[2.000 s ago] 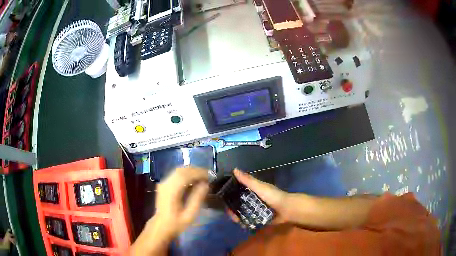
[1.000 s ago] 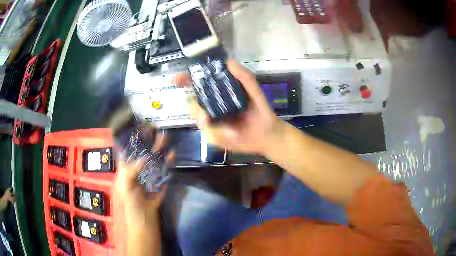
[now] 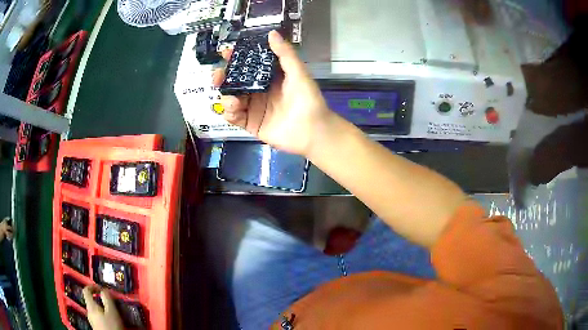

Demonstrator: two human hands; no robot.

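Observation:
An open flip phone (image 3: 248, 66) has its keypad half towards me and its screen half up at the left fixture of the white test machine (image 3: 380, 48). My right hand (image 3: 284, 103) holds the keypad half, thumb on its right edge and fingers at its left and below. My left hand (image 3: 103, 310) is low in the picture, cut off by the lower edge, its fingertips at a closed phone in the red tray (image 3: 169, 213). Whether it grips that phone cannot be told. Closed dark phones (image 3: 133, 178) lie in the tray's two columns of pockets.
The machine front has a display (image 3: 361, 106), a yellow button, a green button and a red button (image 3: 492, 115). A flat black smartphone (image 3: 263, 166) lies below it. A white fan (image 3: 151, 9) stands beyond. Another red tray (image 3: 48, 106) is at far left. A dark blurred shape (image 3: 561, 122) is at right.
My left hand, earlier carrying a dark phone over the tray's right side, is now down at the tray without it. My right hand has moved its phone up to the fixture. The view has shifted.

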